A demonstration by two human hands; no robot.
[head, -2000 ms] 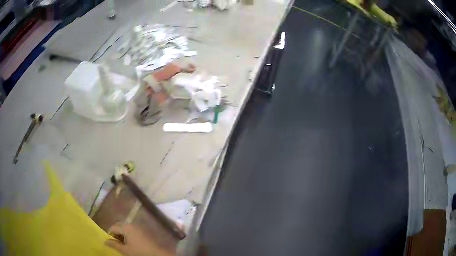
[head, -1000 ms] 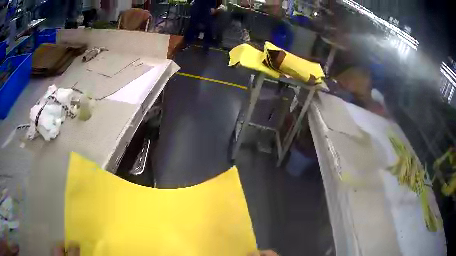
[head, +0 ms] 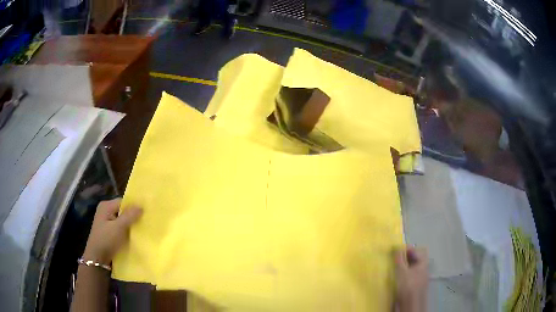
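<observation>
A large bright yellow panel (head: 231, 213) with a centre seam line spans the middle of the view. My left hand (head: 113, 228), with a bracelet at the wrist, grips its left edge. My right hand (head: 413, 277) grips its right edge and is slightly blurred. Behind it lie more yellow panels (head: 359, 116), overlapped by the held one, with dark brown and olive showing between them (head: 302, 113). Whether the held panel touches them is hard to tell.
A table with grey-white board (head: 42, 152) is at the left, beside a reddish-brown surface (head: 122, 67). Another table (head: 433, 213) at the right bears thin yellow-green strips (head: 524, 271). A person's legs (head: 213, 15) show at the far back. A yellow line (head: 183, 78) crosses the floor.
The view has moved forward to the stacked yellow panels, which now appear close. The held panel has risen in view and both hands now show on its sides. The hammer and scraps are out of view.
</observation>
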